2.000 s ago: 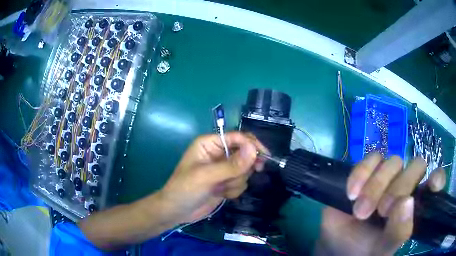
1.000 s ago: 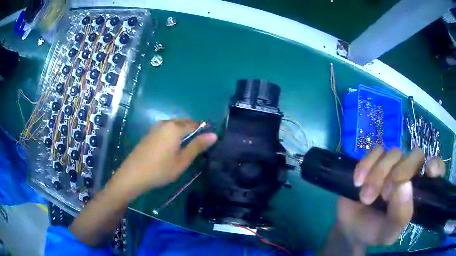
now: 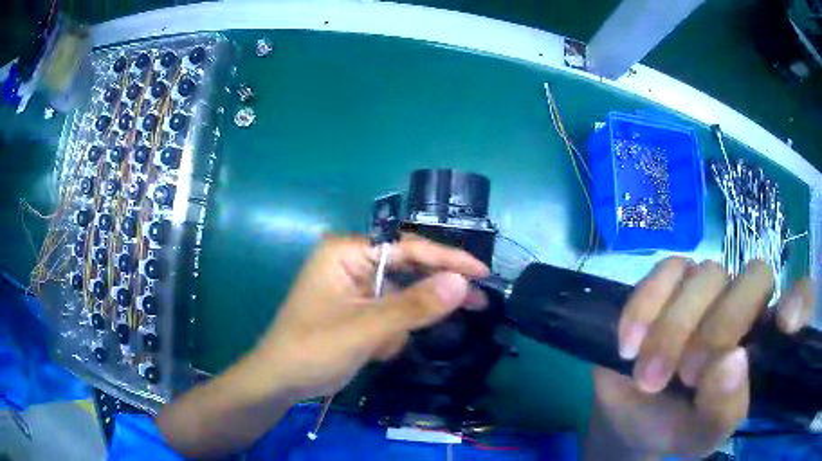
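The black housing (image 3: pixel 442 351) lies on the green mat in front of me, its round barrel pointing away and a white strip at its near end. My right hand (image 3: pixel 694 351) holds the black electric screwdriver (image 3: pixel 568 311), its bit pointing left over the housing. My left hand (image 3: pixel 369 311) has thumb and forefinger pinched at the bit's tip; whether a screw is between them cannot be seen. A white-cabled sensor (image 3: pixel 385 225) with a dark head sticks up from the same hand, left of the barrel. My left hand hides part of the housing.
A clear blister tray (image 3: pixel 176 243) of black-domed modules is at left. Small silvery round pieces (image 3: pixel 244 116) lie beside it. A blue bin (image 3: pixel 606 203) of screws, a thin lead (image 3: pixel 565 135) and a bundle of white cables (image 3: pixel 757 216) are at right. A post stands beyond the bench's pale edge.
A second ago my left hand was left of the housing; it has moved right to the screwdriver bit. The screwdriver has shifted left over the housing. The whole view has shifted.
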